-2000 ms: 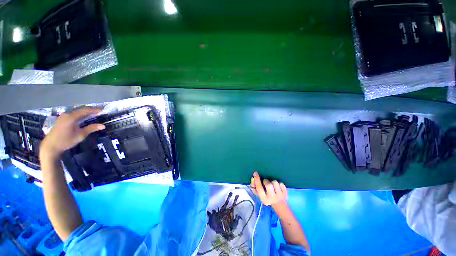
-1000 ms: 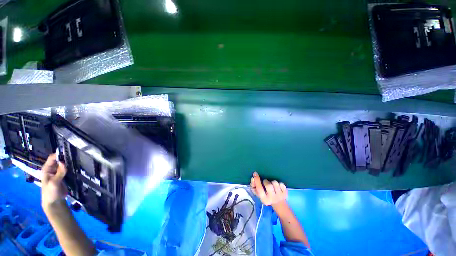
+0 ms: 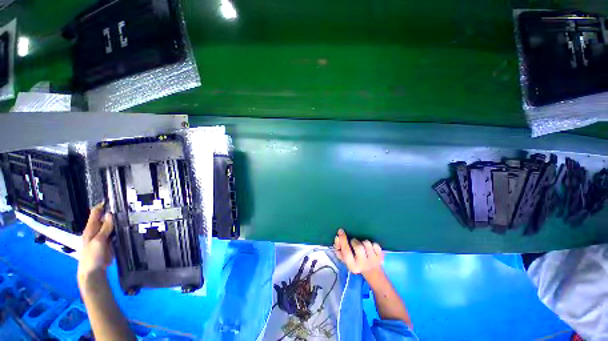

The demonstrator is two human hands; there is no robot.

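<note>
My left hand [image 3: 97, 243] grips the left long edge of a black moulded housing panel [image 3: 155, 216], held lengthwise towards me with its ribbed, glossy face up and white bracket-shaped marks at its centre. A white protective sheet [image 3: 205, 150] shows beneath and beside it. Another panel [image 3: 225, 196] lies partly hidden under it on the right. My right hand [image 3: 359, 255] rests at the bench's front edge, fingers curled; whether it holds a slim tool is unclear.
A panel stack [image 3: 47, 186] stands at the left under a grey metal rail [image 3: 93, 126]. Dark strips [image 3: 490, 193] lie fanned at the bench's right. The green conveyor [image 3: 347, 60] carries panels on sheets at both ends. A white sleeve [image 3: 573, 286] is at the lower right.
My left hand has lifted the top panel from the left stack and turned it lengthwise. The conveyor panels have shifted right. My right hand has not moved.
</note>
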